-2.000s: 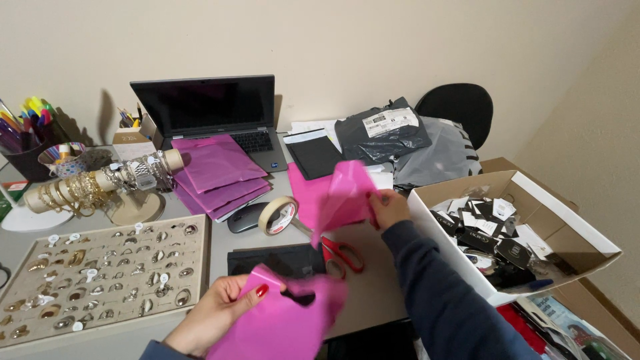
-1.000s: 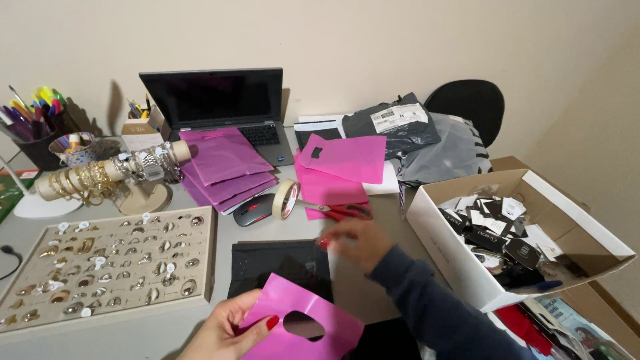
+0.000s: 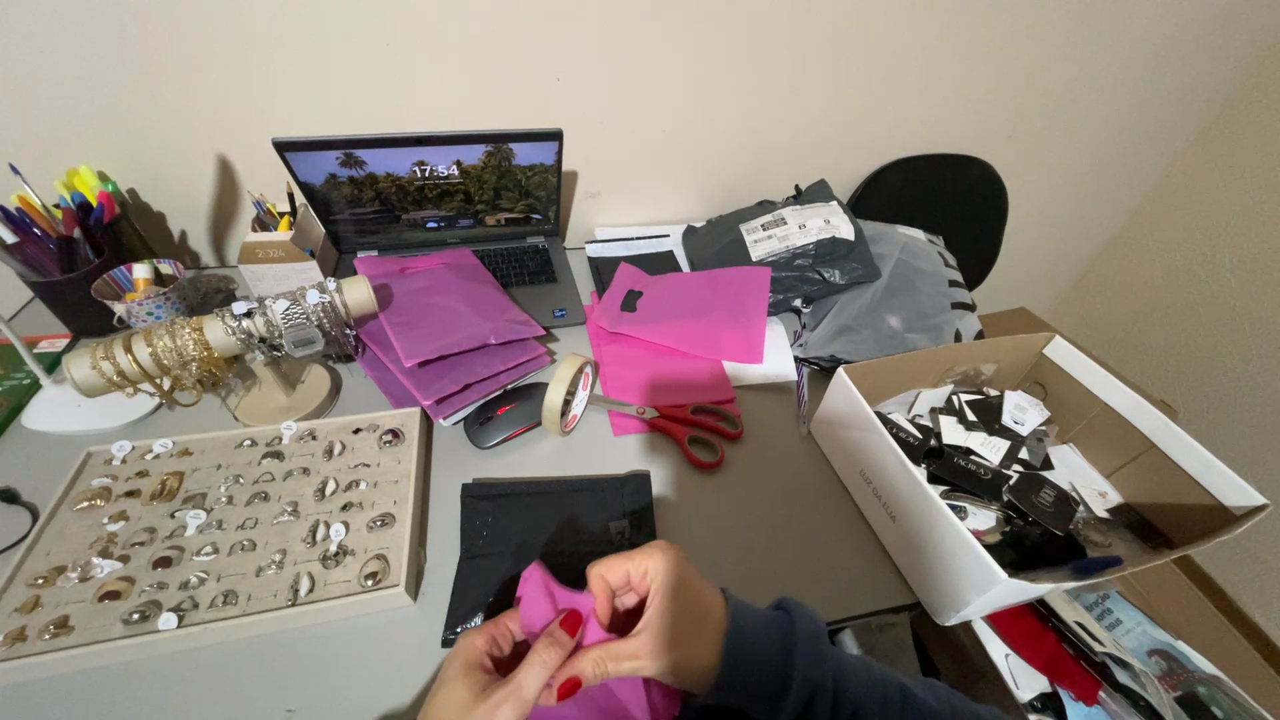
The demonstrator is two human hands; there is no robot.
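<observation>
Near the bottom edge of the view, my left hand (image 3: 510,660) grips the top of a pink plastic bag (image 3: 600,697). My right hand (image 3: 650,620) pinches the same bag close beside it, and the fingers of both hands hide part of the bag. Just beyond them lies a flat black plastic package (image 3: 540,520). Red-handled scissors (image 3: 690,425), a roll of tape (image 3: 569,394) on its edge and a computer mouse (image 3: 505,414) are farther back. Two pink bags (image 3: 700,310) overlap behind the scissors, and a stack of purple bags (image 3: 450,310) rests against the laptop.
A ring tray (image 3: 415,520) and a bracelet stand (image 3: 275,390) occupy the left side. An open laptop (image 3: 430,190), pen holders (image 3: 70,290) and dark wrapped parcels (image 3: 780,250) are at the back. On the right, a cardboard box (image 3: 890,530) holds tags and small packets.
My right hand has moved from near the scissors to the pink bag in my left hand. One pink bag, earlier in my right hand, now lies on the other. The laptop screen has lit up.
</observation>
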